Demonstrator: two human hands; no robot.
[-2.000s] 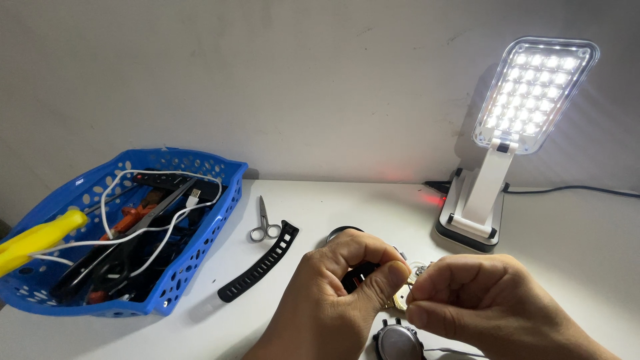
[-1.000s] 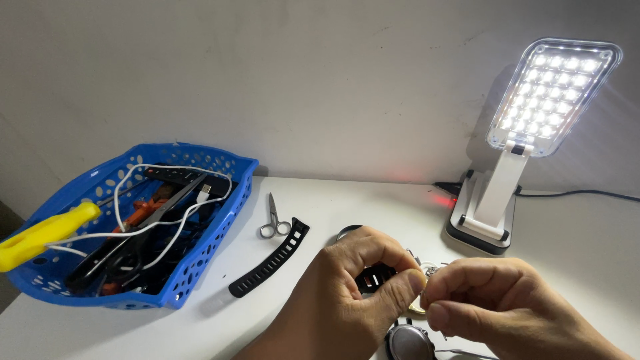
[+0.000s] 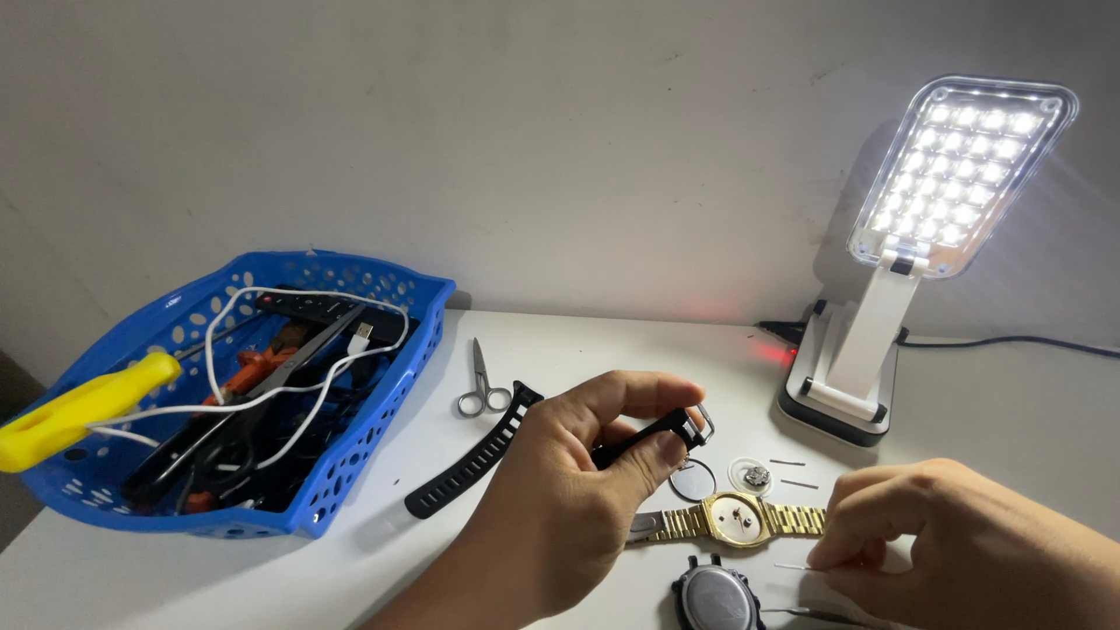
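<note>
My left hand [image 3: 582, 490] holds a black watch strap piece [image 3: 652, 437] with a metal buckle [image 3: 703, 426] between thumb and fingers. Lower right, my right hand [image 3: 910, 534] pinches a thin metal pin [image 3: 792, 566] just above the table. Between the hands lies a gold-coloured wristwatch [image 3: 737, 520] with a metal bracelet. Behind it are a round ring-like part [image 3: 692, 479], a small watch movement [image 3: 755, 476] on a clear disc, and two thin pins [image 3: 800, 484]. In front lies a dark watch case [image 3: 719, 598], back up, beside a slim metal tool [image 3: 809, 615].
A blue plastic basket [image 3: 319, 516] on the left holds scissors, a white USB cable and a yellow-handled tool [image 3: 96, 411]. Small metal scissors [image 3: 480, 385] and a second black strap piece [image 3: 472, 468] lie left of my hands. A lit LED lamp [image 3: 862, 350] stands at the back right.
My hands were close together; now they are apart, my right hand lower and further right. The buckle end of the strap and the gold-coloured watch have come into clear view.
</note>
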